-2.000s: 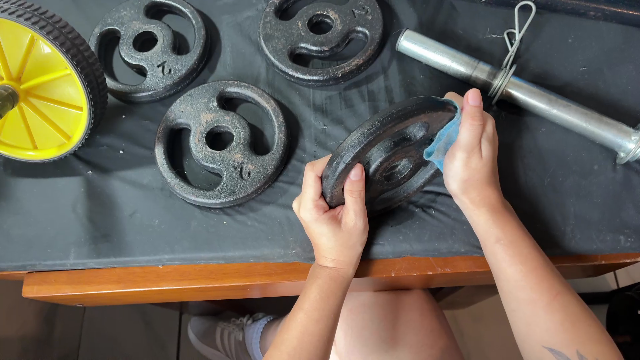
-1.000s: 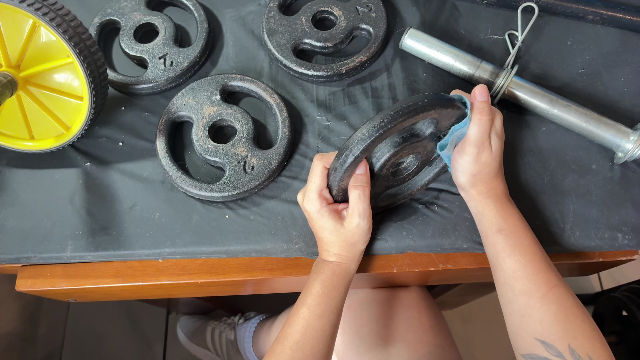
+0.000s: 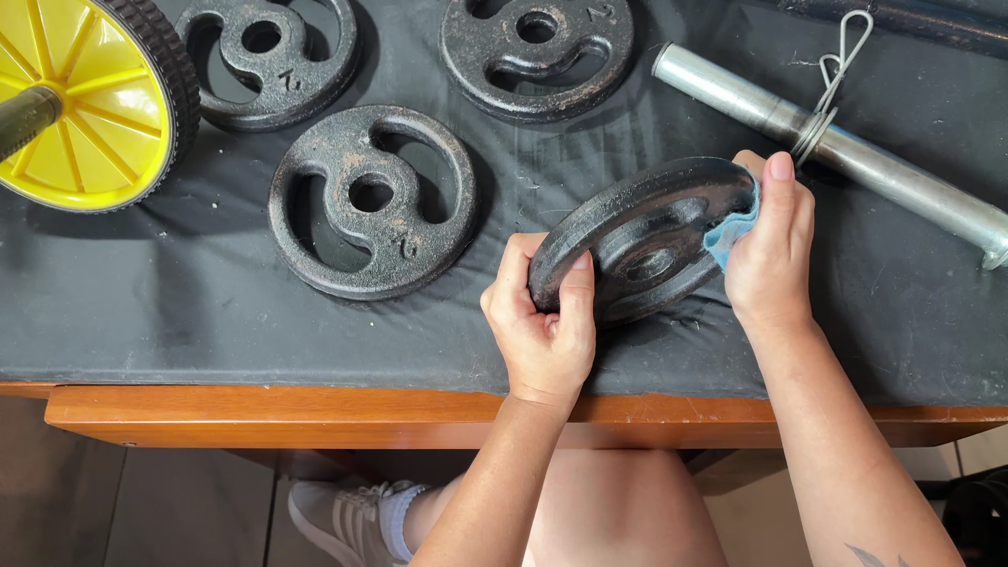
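A black cast-iron weight plate (image 3: 647, 244) is held tilted on edge above the dark table cover. My left hand (image 3: 545, 315) grips its lower left rim, thumb on the near face and fingers behind. At the upper right rim, my right hand (image 3: 770, 240) pinches a light blue cloth (image 3: 732, 235) folded over the edge, touching the plate through it. Left of my hands a second weight plate (image 3: 372, 202) lies flat, its face speckled with rust-coloured marks. Two more plates, one at upper left (image 3: 268, 59) and one at top centre (image 3: 537, 55), lie flat behind it.
A yellow ab wheel (image 3: 87, 102) with a black tread stands at the far left. A steel dumbbell bar (image 3: 850, 153) with a wire spring clip (image 3: 819, 126) lies at the right, close behind my right hand. A dark bar (image 3: 906, 24) crosses the top right. The wooden table edge (image 3: 315, 413) runs in front.
Both hands keep hold of the same plate. My right hand with the blue cloth has shifted slightly along the plate's right rim. The plates lying on the table have stayed in place.
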